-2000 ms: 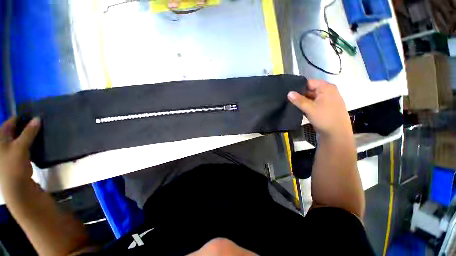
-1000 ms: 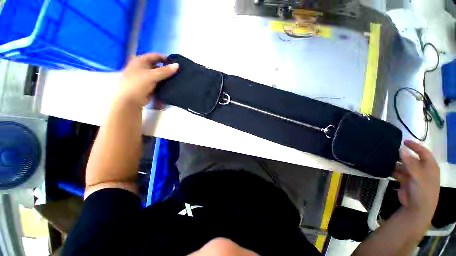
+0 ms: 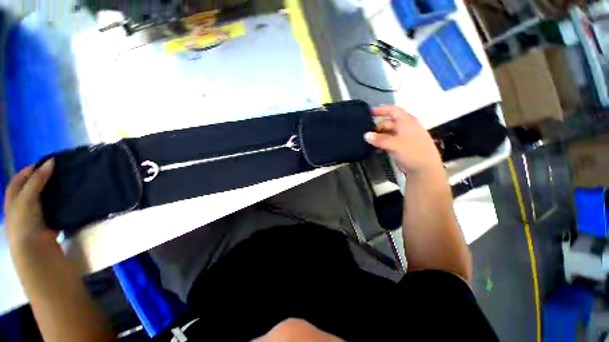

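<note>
A long black strap (image 3: 220,143) is stretched level across the front of the machine table, with a silver zip line along its middle and a silver ring-like piece at each end of the line. A rounded black pouch (image 3: 93,184) sits at its left end and another pouch (image 3: 337,132) at its right end. My left hand (image 3: 30,200) grips the left end, thumb on top. My right hand (image 3: 404,137) grips the right end, thumb on top. The undersides of the strap and the fingers beneath are hidden.
Behind the strap are the pale bed plate (image 3: 260,73) edged with yellow tape (image 3: 308,50) and blurred machine parts. Small blue bins (image 3: 449,55), a black cord and green-handled snips (image 3: 396,52) lie at right. A white tray (image 3: 491,155) holds black pieces. A blue crate (image 3: 33,93) is far left.
The view swung left and back right. Two seconds ago the strap showed a plain face with a zip; now the face with two pouches shows. Both hands still hold its ends.
</note>
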